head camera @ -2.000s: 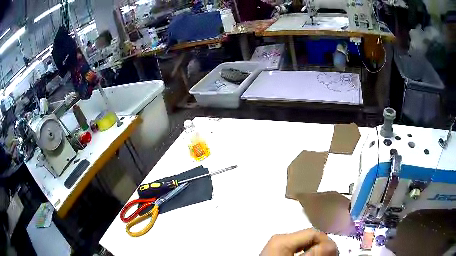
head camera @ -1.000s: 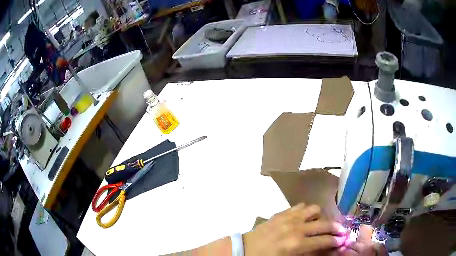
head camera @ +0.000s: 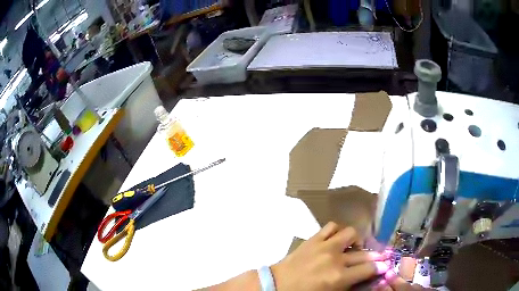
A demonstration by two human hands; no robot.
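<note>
My left hand (head camera: 327, 258), with a pale wristband, reaches in from the bottom. Its fingertips are at the pink-lit needle area (head camera: 407, 261) of the white and blue sewing machine (head camera: 392, 199). My right hand (head camera: 401, 285) is mostly cut off by the bottom edge; its fingertips are close to the left ones. What lies between the fingertips is hidden. Linked brown fabric pieces (head camera: 316, 162) run from the back to beside the machine head; the nearest (head camera: 341, 207) is partly behind my left hand. A small brown corner (head camera: 296, 244) shows by my left hand.
On the white table (head camera: 244, 233) at left are an oil bottle (head camera: 178, 141), a screwdriver (head camera: 134, 196) and scissors (head camera: 119, 245) on dark cloth (head camera: 179, 202). More brown fabric (head camera: 484, 270) is at lower right. A white tub (head camera: 219, 68) stands beyond the table.
My left hand has moved right and forward to the needle area, and my right fingers have come into view there. Over the last second the hands barely move. The camera view has tilted down and shifted.
</note>
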